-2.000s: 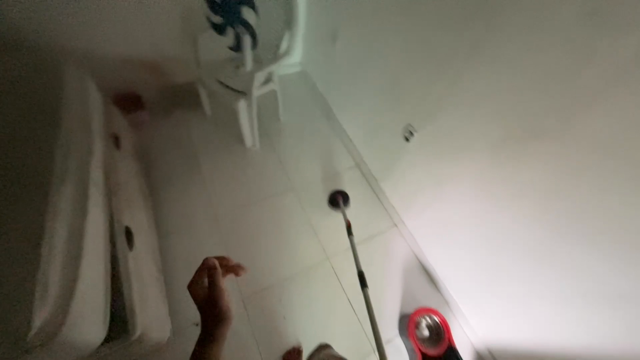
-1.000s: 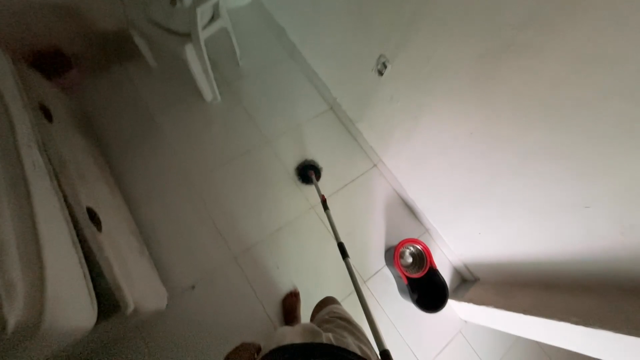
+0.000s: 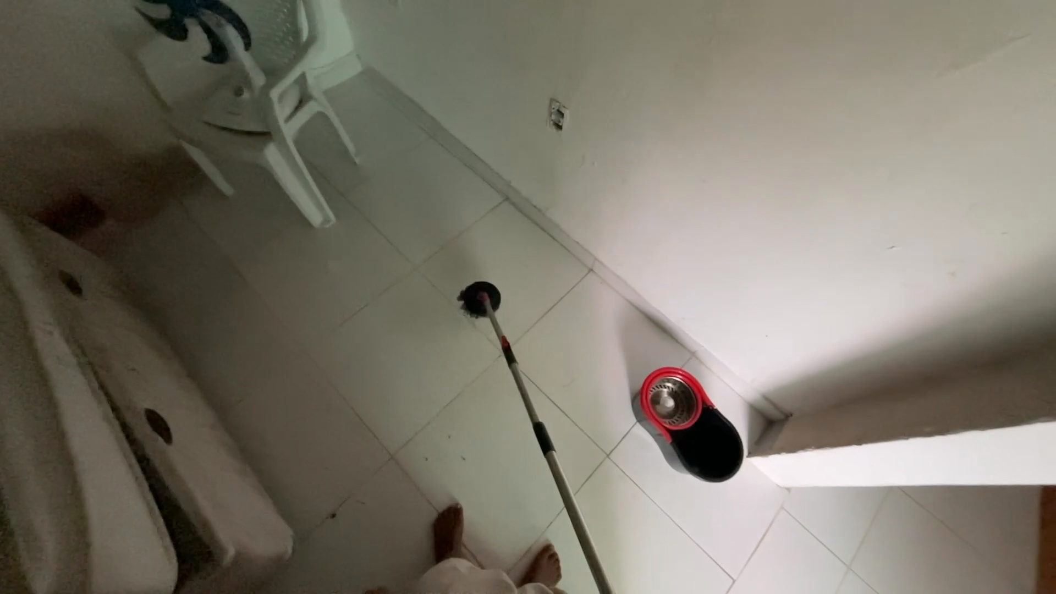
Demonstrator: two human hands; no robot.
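A spin mop's round head [image 3: 480, 299] rests on the pale floor tiles, its dark fringe showing at the left edge. From it the telescopic pole [image 3: 551, 462] runs down and right, past the bottom edge of the picture. Neither of my hands is in view, so what holds the pole is hidden. Right of the pole stands a black spin mop bucket [image 3: 701, 445] with a red-rimmed metal wringer basket [image 3: 673, 399]. My bare feet [image 3: 448, 532] are at the bottom centre, left of the pole.
At the upper left a white plastic chair [image 3: 289, 165] carries a fan with dark blades [image 3: 216, 29]. White padded-looking slabs with oval holes [image 3: 198, 462] line the left side. The wall [image 3: 742, 190] has a socket box [image 3: 558, 115]; a wall end [image 3: 907, 445] juts in at right.
Two seconds ago a raised hand showed at the lower left; it is now out of view. The mop head remains on the floor. The view has shifted.
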